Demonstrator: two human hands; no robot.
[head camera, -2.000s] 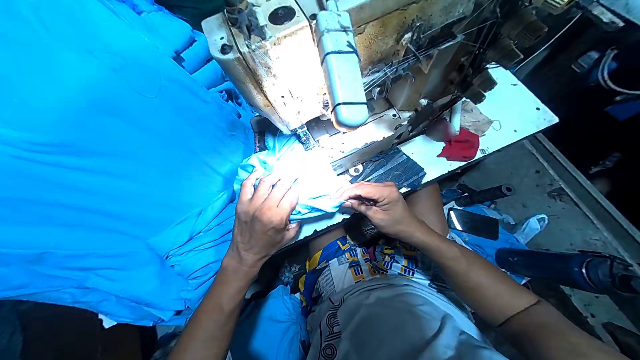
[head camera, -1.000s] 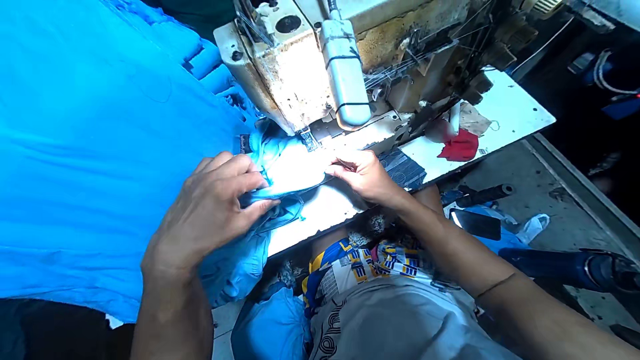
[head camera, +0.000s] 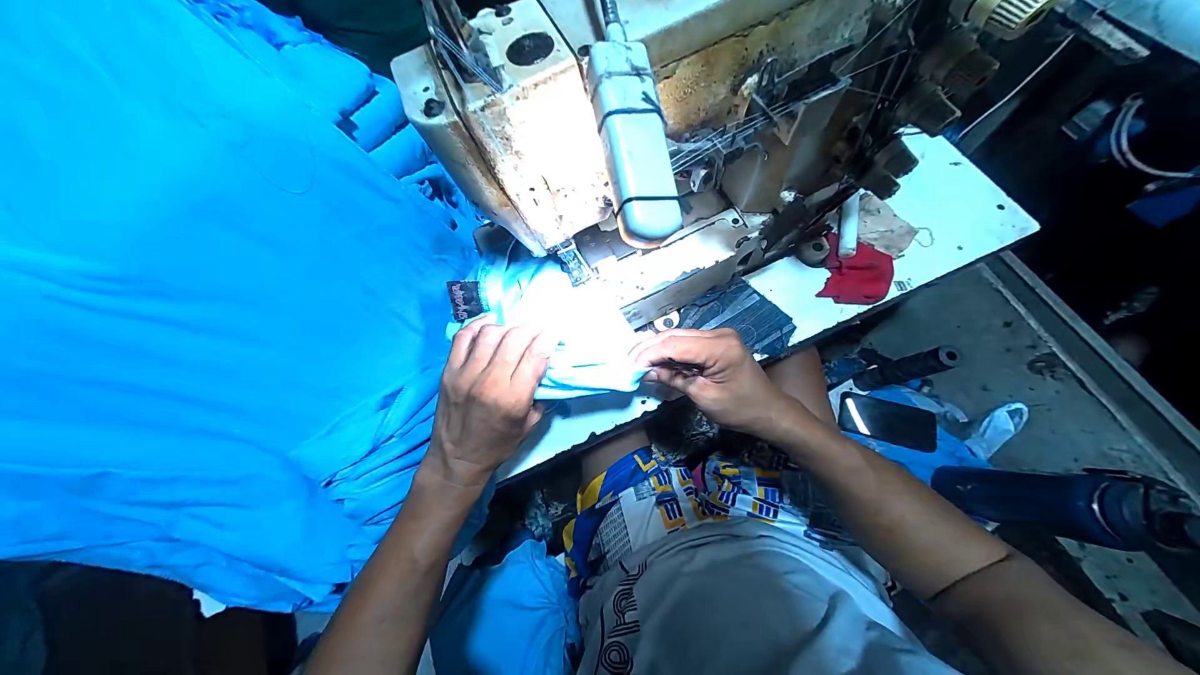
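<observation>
A light blue fabric piece (head camera: 591, 366) lies under the needle area of an industrial sewing machine (head camera: 544, 122), strongly lit by a lamp. My left hand (head camera: 492, 389) rests over its left part, fingers bent onto the cloth, thumb tucked at the lower edge. My right hand (head camera: 708, 375) pinches the right end of the same piece between thumb and fingers. A dark woven label (head camera: 465, 300) with writing stands out at the fabric's left edge, just above my left fingers. The presser foot (head camera: 574, 262) is close above the cloth; glare hides the stitching spot.
A large heap of blue fabric (head camera: 187, 281) fills the left side. On the white table (head camera: 975, 197) lie a red cloth scrap (head camera: 858, 270) and dark label strips (head camera: 741, 314). A smartphone (head camera: 889, 422) rests on blue cloth at lower right, near a dark cylindrical object (head camera: 1041, 502).
My left hand, raised and spread at the fabric's left a second ago, is now back down on the cloth with its fingers closer together. My right hand stays at the right end.
</observation>
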